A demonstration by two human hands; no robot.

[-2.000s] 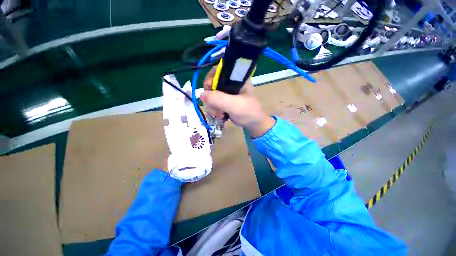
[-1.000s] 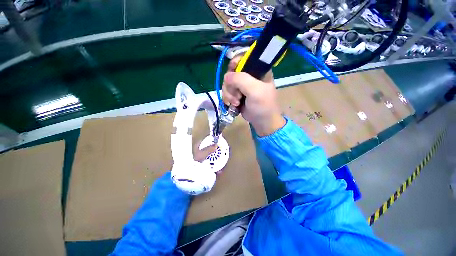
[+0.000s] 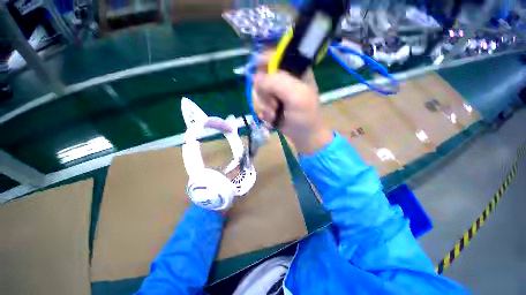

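Note:
The white headphones (image 3: 193,152) are held over the cardboard mat in front of me, with the band and its pointed ear away from me. One ear cup (image 3: 209,191) shows its outer side. The speaker cover (image 3: 244,180) with dark slots shows on the other cup. My left hand (image 3: 226,211) is mostly hidden under the cups and holds the headphones. My right hand (image 3: 288,101) is shut around the black and yellow screwdriver (image 3: 304,43). The silver screwdriver nose (image 3: 257,138) points down at the speaker cover's edge; blur hides whether they touch.
Cardboard mats (image 3: 138,230) lie along the near bench edge. A blue hose (image 3: 360,63) loops beside the screwdriver. Blurred white parts (image 3: 259,22) lie on a board across the green belt (image 3: 138,95). A blue bin (image 3: 410,210) is below the bench edge at the right.
The headphones have turned, so the band opening and one cup's outer side show more. The slotted cover now faces more sideways. My right hand still grips the screwdriver. The whole view has shifted and blurred.

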